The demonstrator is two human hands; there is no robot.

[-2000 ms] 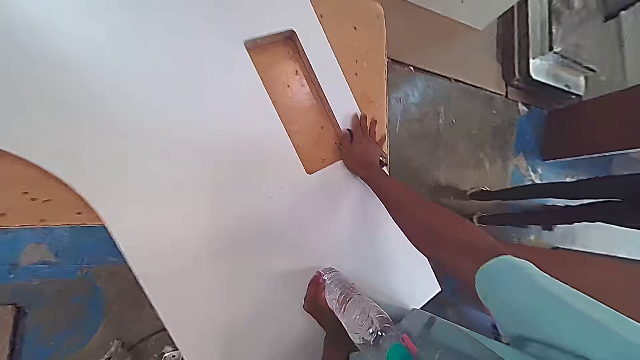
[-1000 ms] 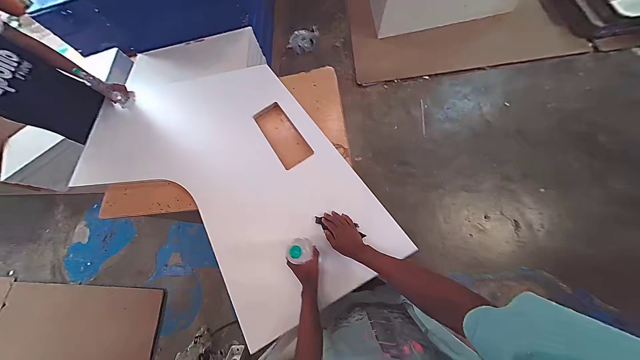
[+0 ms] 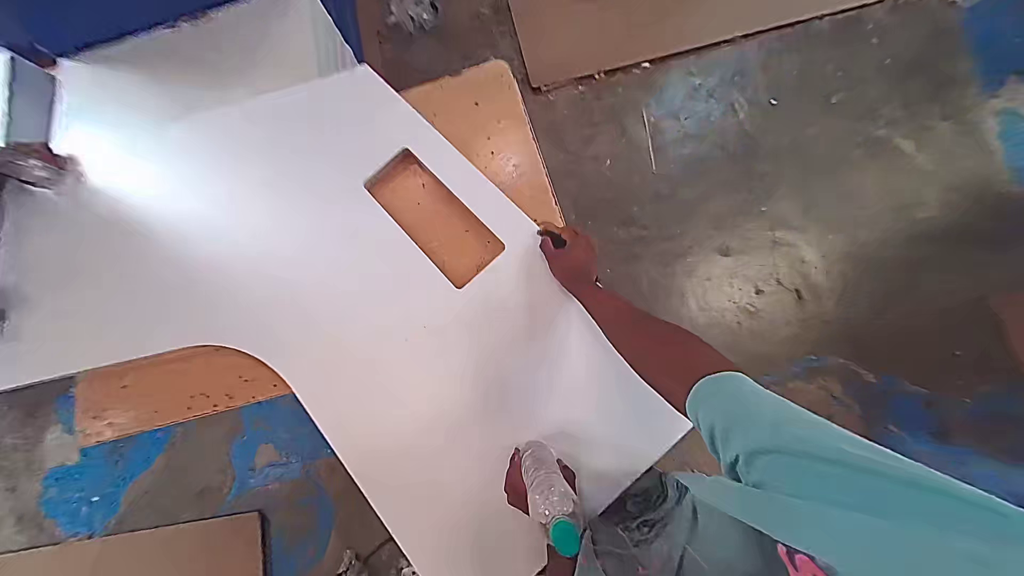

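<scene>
A large white panel [image 3: 352, 320] with a rectangular cut-out spans the view, lying over an orange-brown board [image 3: 488, 120]. At the panel's right edge, my right hand [image 3: 570, 254] is closed on a small dark tool [image 3: 552, 238], whose kind I cannot tell. Near the panel's lower end, my left hand [image 3: 516, 484] holds a clear plastic bottle [image 3: 548, 488] with a green cap, cap end toward me. Part of the left hand is hidden behind the bottle.
Another person's hand [image 3: 40, 164] with a clear object is at the panel's far left. Brown boards [image 3: 680, 32] [image 3: 160, 552] lie on the paint-stained concrete floor [image 3: 760, 200] at top and lower left. A crumpled clear plastic piece [image 3: 412, 12] lies at the top.
My right hand has moved from the panel's face, with the dark tool under it, up to the panel's right edge. The bottle, upright a second ago, now tilts toward me. The view has shifted.
</scene>
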